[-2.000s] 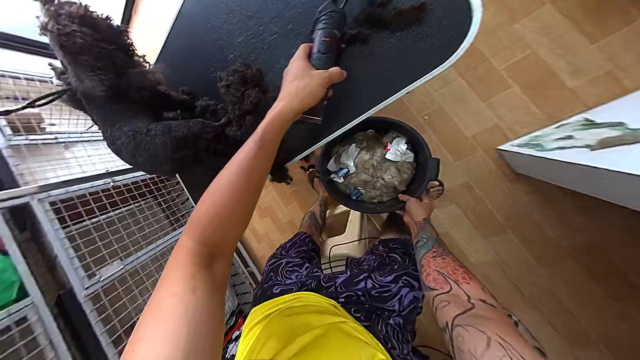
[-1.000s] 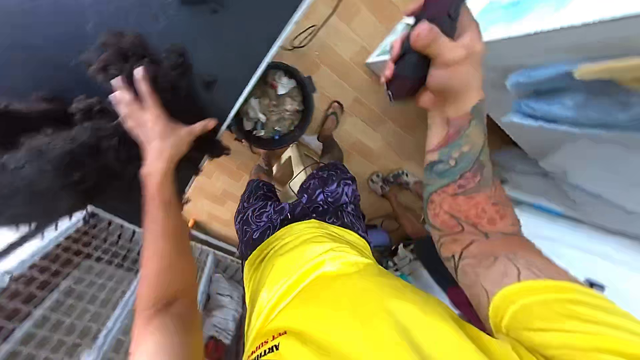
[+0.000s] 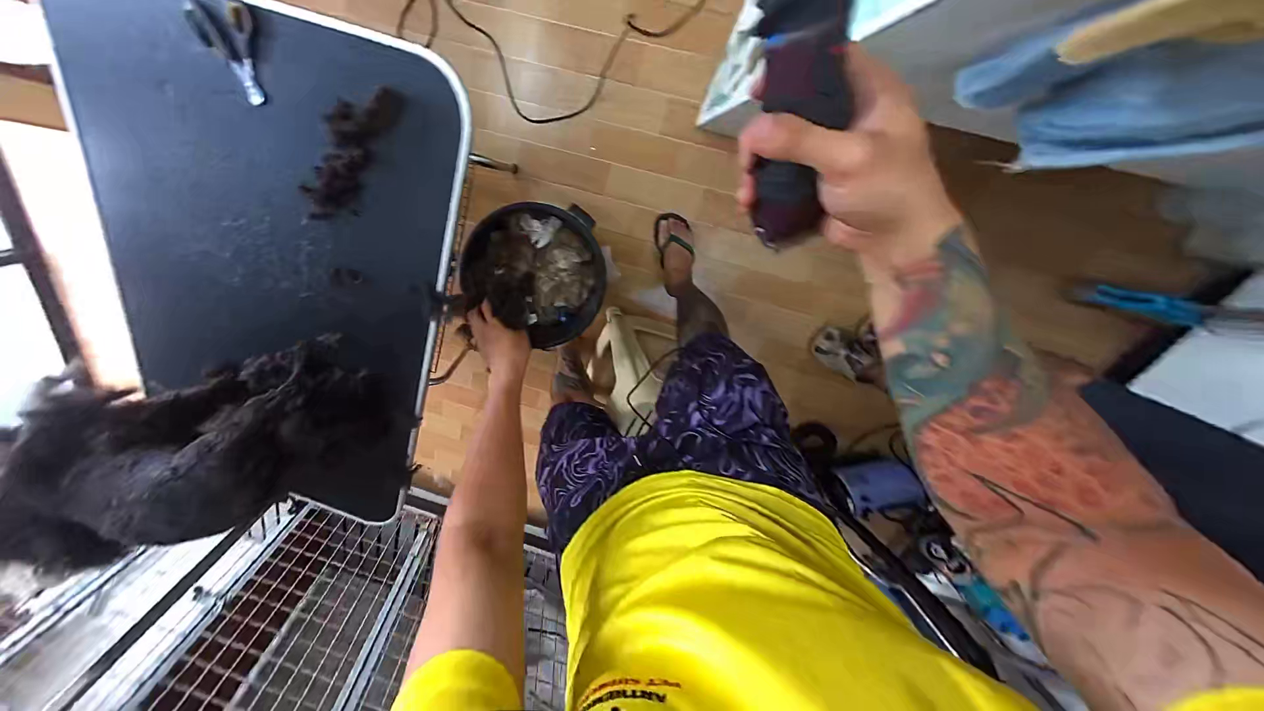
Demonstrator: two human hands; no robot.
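My right hand (image 3: 869,163) is raised at the upper right, wrapped round a dark electric hair clipper (image 3: 802,109). My left hand (image 3: 497,341) is at the near left rim of a round black bin (image 3: 595,232), against a clump of dark fur (image 3: 506,291); its fingertips are partly hidden, so its grip is unclear. Crumpled whitish waste and paler fur lie inside the bin. A black curly-coated dog (image 3: 197,454) is on the black grooming table (image 3: 227,227) at the left. Loose dark fur (image 3: 348,153) and scissors (image 3: 232,49) rest on the tabletop.
Wire cages (image 3: 306,602) are below the table. A beige plastic object (image 3: 627,365) stands between my feet. A black cable (image 3: 538,118) loops over the floor. Blue cloth (image 3: 1116,99) hangs at the upper right, and another person's foot (image 3: 849,351) shows right of my legs.
The clipper, in my left hand over the table two seconds ago, is in my right hand. My right hand has let go of the bin. My left hand has moved from beside the dog to the bin.
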